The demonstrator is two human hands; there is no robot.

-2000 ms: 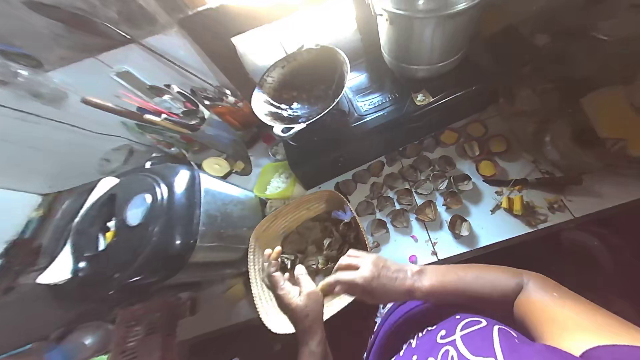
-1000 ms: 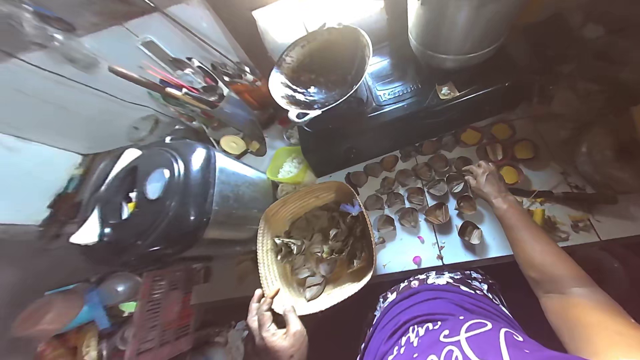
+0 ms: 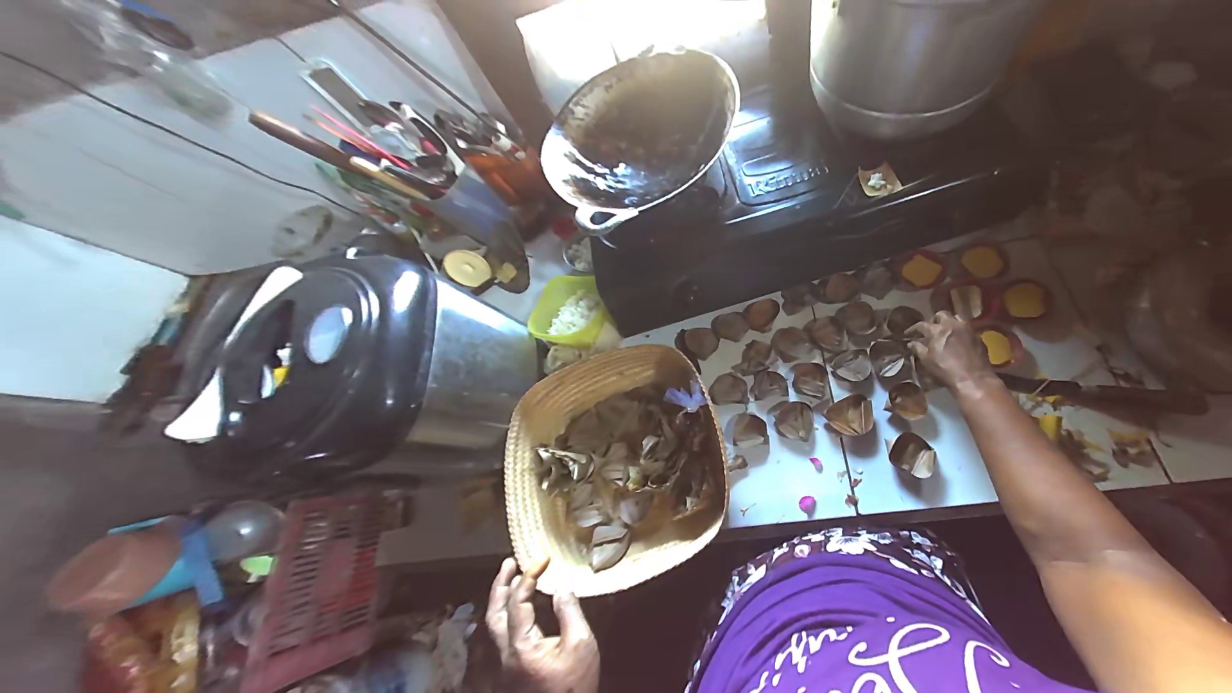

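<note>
My left hand point(image 3: 544, 630) is at the near rim of a woven basket point(image 3: 525, 481), fingertips against the rim. Folded dried-leaf cups point(image 3: 608, 544) lie heaped inside it, with a purple piece point(image 3: 685, 396) near the right rim. My right hand point(image 3: 948, 351) reaches over the white tiled counter point(image 3: 770, 491), its fingertips down at the right side of the rows of leaf cups point(image 3: 850, 416). Whether it holds a cup is unclear, as the fingers hide the contact. Beyond it stand round cups with yellow contents point(image 3: 1024, 299).
A wok point(image 3: 640, 130) and a large metal pot point(image 3: 905, 67) stand on the black stove point(image 3: 674, 289). A knife point(image 3: 1107, 395) lies right of my right hand. Left are a yellow-green container point(image 3: 568, 313), a utensil holder point(image 3: 472, 207) and a black-lidded appliance point(image 3: 327, 356).
Two seconds ago both hands were together over the basket. My right hand has moved right to the leaf cups; my left hand has moved to the basket's near rim.
</note>
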